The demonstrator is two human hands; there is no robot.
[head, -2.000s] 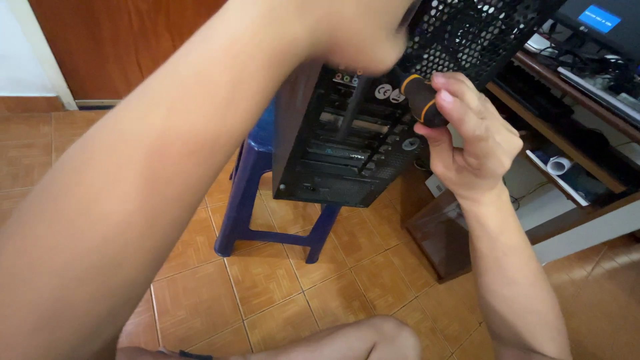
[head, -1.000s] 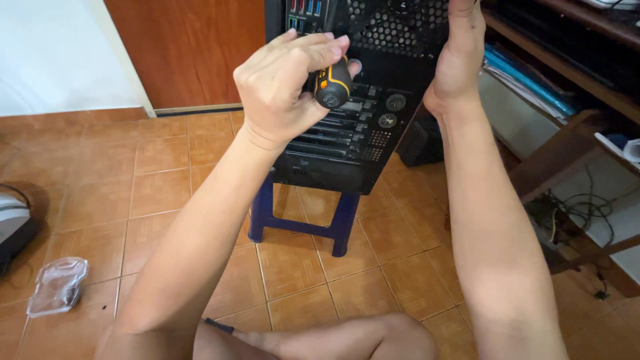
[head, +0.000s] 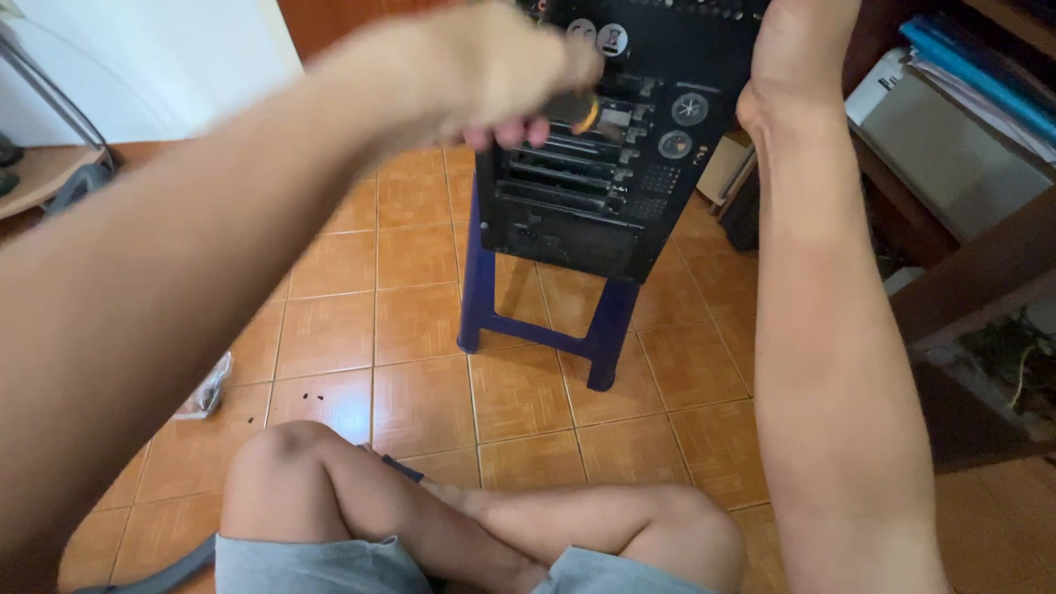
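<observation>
The black computer case point(head: 569, 227) stands on a blue plastic stool point(head: 540, 330), its rear panel with expansion slots facing me. My left hand point(head: 495, 74), blurred by motion, is closed around a black and yellow screwdriver handle point(head: 584, 114) in front of the upper slots; the tool's shaft cannot be made out. My right hand point(head: 800, 58) rests against the case's upper right edge, its fingers partly out of view at the top.
Small dark screws point(head: 313, 397) lie on the tiled floor near a clear plastic container point(head: 206, 388), partly hidden by my left forearm. At the right stands a wooden shelf point(head: 949, 322) with blue folders point(head: 982, 82). My crossed legs are below.
The screwdriver was in my right hand in the oldest frame and is in my left in the two later ones. My right hand has gone to the case's edge. The view has shifted.
</observation>
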